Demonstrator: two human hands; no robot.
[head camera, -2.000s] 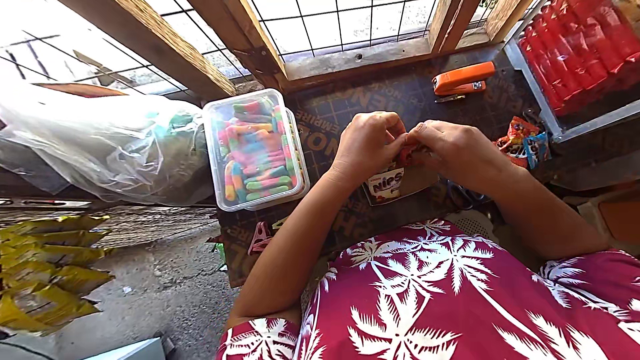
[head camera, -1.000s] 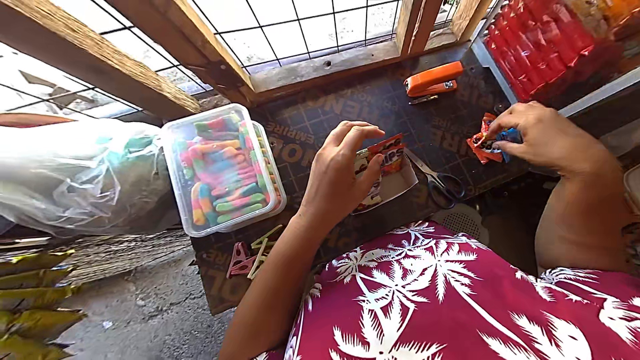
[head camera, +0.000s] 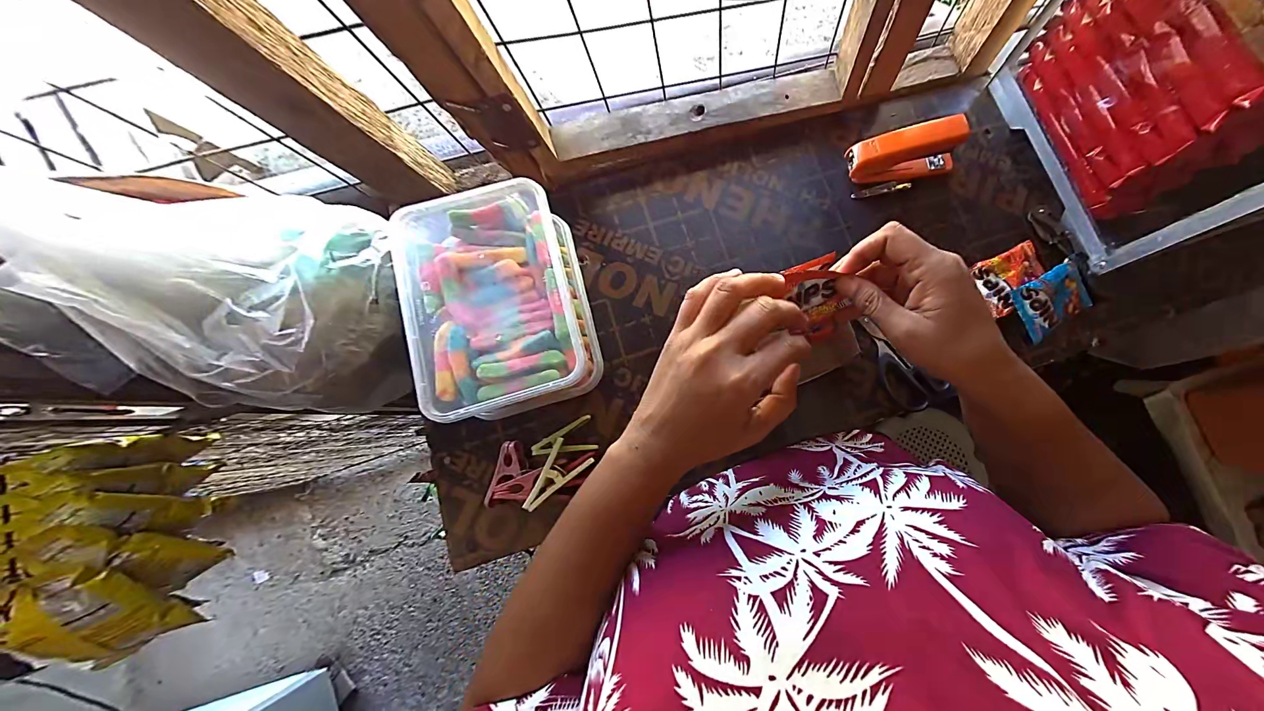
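Note:
Both of my hands meet over the dark printed board, holding a small red Nips candy packet between them. My left hand grips its left side with bent fingers, and my right hand pinches its right side between thumb and forefinger. Below the packet, partly covered by my hands, lies a piece of cardboard. Dark-handled scissors lie partly hidden under my right wrist. Right of that hand, a red packet and a blue packet lie side by side.
A lidded plastic tub of colourful gummy candy stands on the left. Clothespins lie below it. An orange stapler sits near the wooden window frame. A clear-sided container of red packets is at upper right; yellow packets hang lower left.
My right hand has moved left from the loose packets at the right and now meets my left hand at the red packet. Two seconds ago both hands were also together over the cardboard.

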